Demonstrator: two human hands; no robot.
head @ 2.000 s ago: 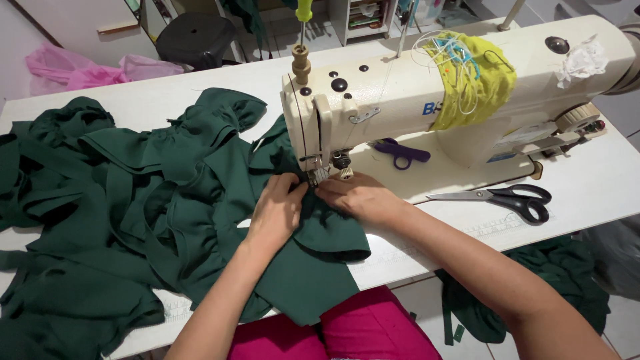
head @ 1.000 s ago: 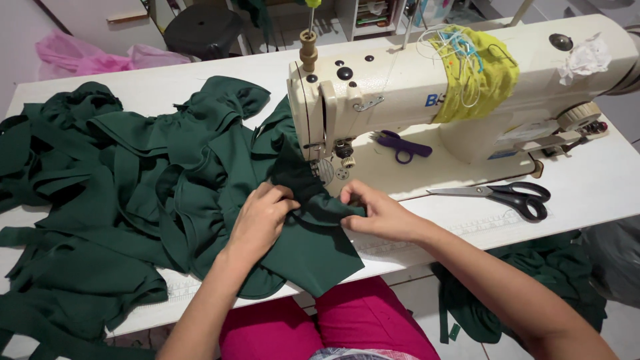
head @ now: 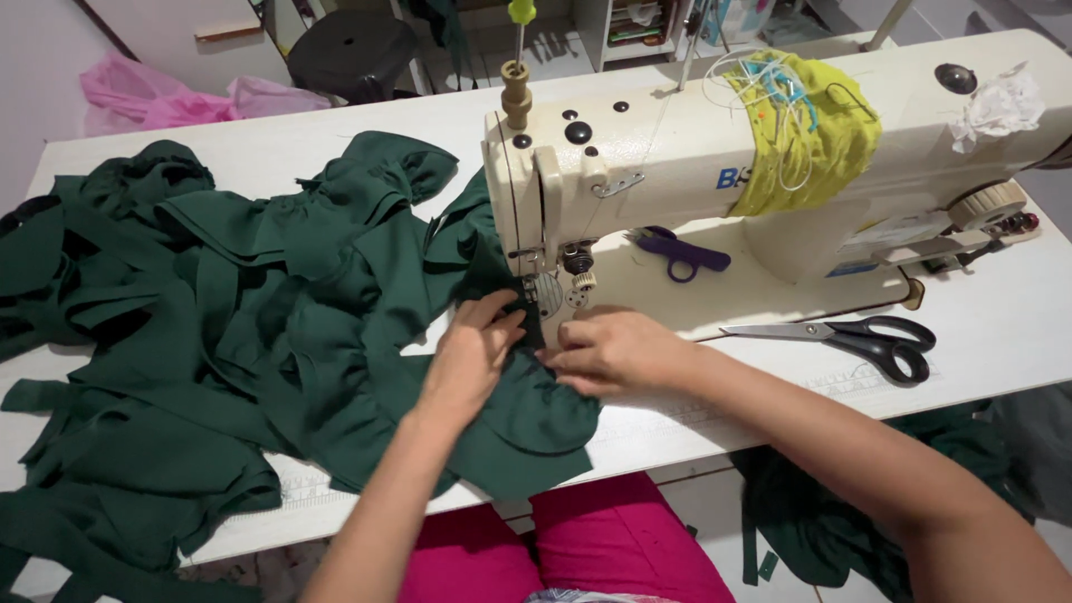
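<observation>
Dark green fabric (head: 536, 402) with gathered ruffles lies under and in front of the needle area of a cream sewing machine (head: 662, 159). My left hand (head: 473, 352) presses on the fabric just left of the presser foot (head: 529, 289), fingers bent. My right hand (head: 615, 352) pinches the fabric's edge between thumb and fingers, right of the foot and close to the needle plate. The fingertips of both hands are partly hidden by the cloth. A larger heap of the same green garment pieces (head: 276, 293) spreads to the left and joins the cloth near my left hand.
Purple thread snips (head: 685, 254) lie on the machine bed. Black-handled scissors (head: 863, 335) rest on the white table (head: 988, 352) at right. A yellow-green cloth (head: 804, 142) with pins and threads wraps the machine arm. More green fabric (head: 821, 511) lies below the table edge; a black stool (head: 352, 54) stands behind.
Two seconds ago both hands were together at the presser foot; one second ago they held the cloth lower and farther apart. Now they have moved back up close to the needle area.
</observation>
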